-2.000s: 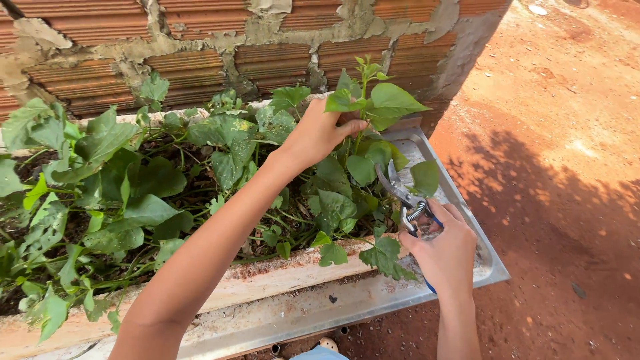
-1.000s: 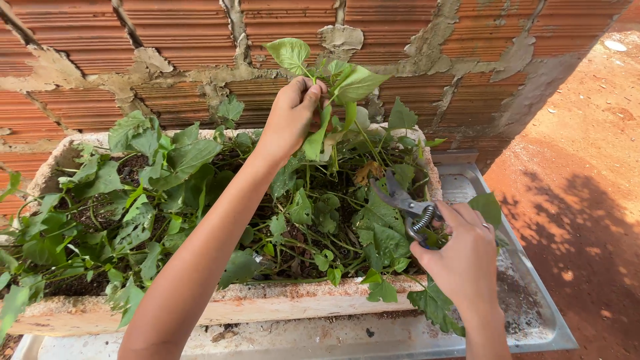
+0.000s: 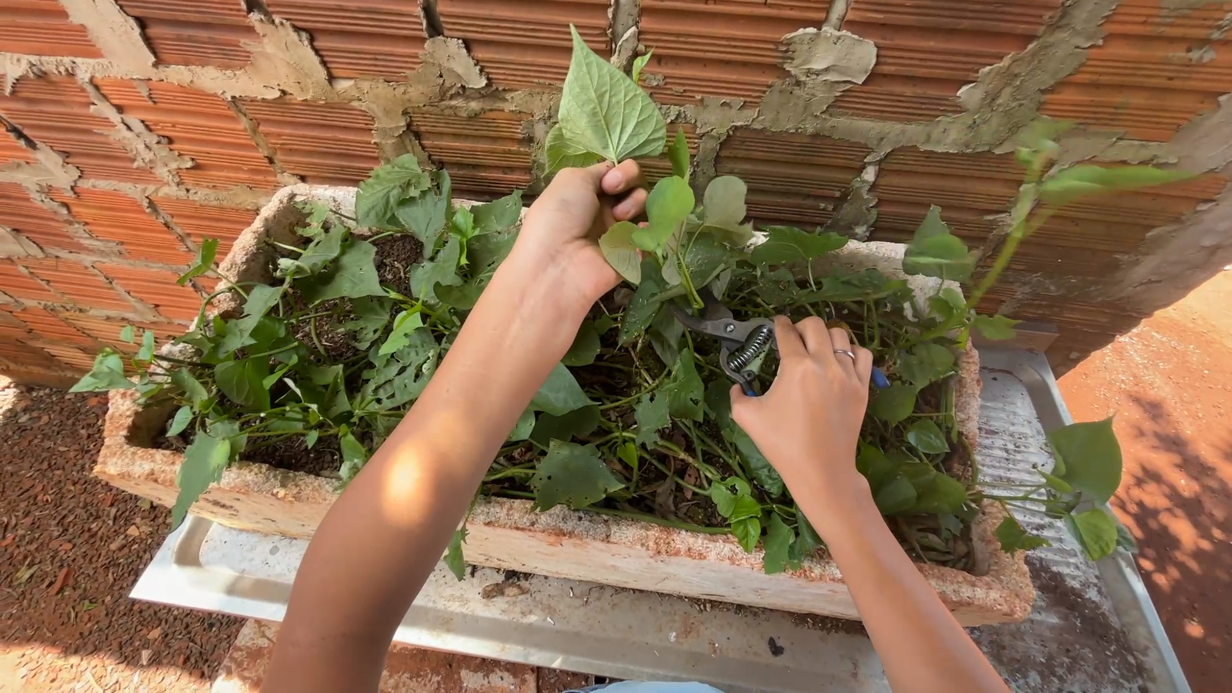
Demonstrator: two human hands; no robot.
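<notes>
Near the back of the rectangular planter (image 3: pixel 616 563), my left hand (image 3: pixel 582 221) grips a leafy vine shoot (image 3: pixel 611 111), its large pale-backed leaf pointing up above my fingers. Lower and to the right, my right hand (image 3: pixel 813 390) is closed around pruning shears (image 3: pixel 736 337) with blue handles and a coiled spring. Their blades point left among the stems, just below the held shoot; whether a stem lies between them cannot be told. Green vine leaves (image 3: pixel 573 476), some with holes, spread over the dark soil around both hands.
Behind the planter stands a wall of ridged hollow bricks (image 3: pixel 327 43) with rough mortar. The planter rests on a metal sink top (image 3: pixel 568 621) whose rim sticks out at the front and right. A tall shoot (image 3: pixel 1006 231) rises at right, and vines hang over the planter's right end.
My left hand has kept hold of leafy growth near the wall. The shears in my right hand have come closer to the stems below my left hand. The view has shifted.
</notes>
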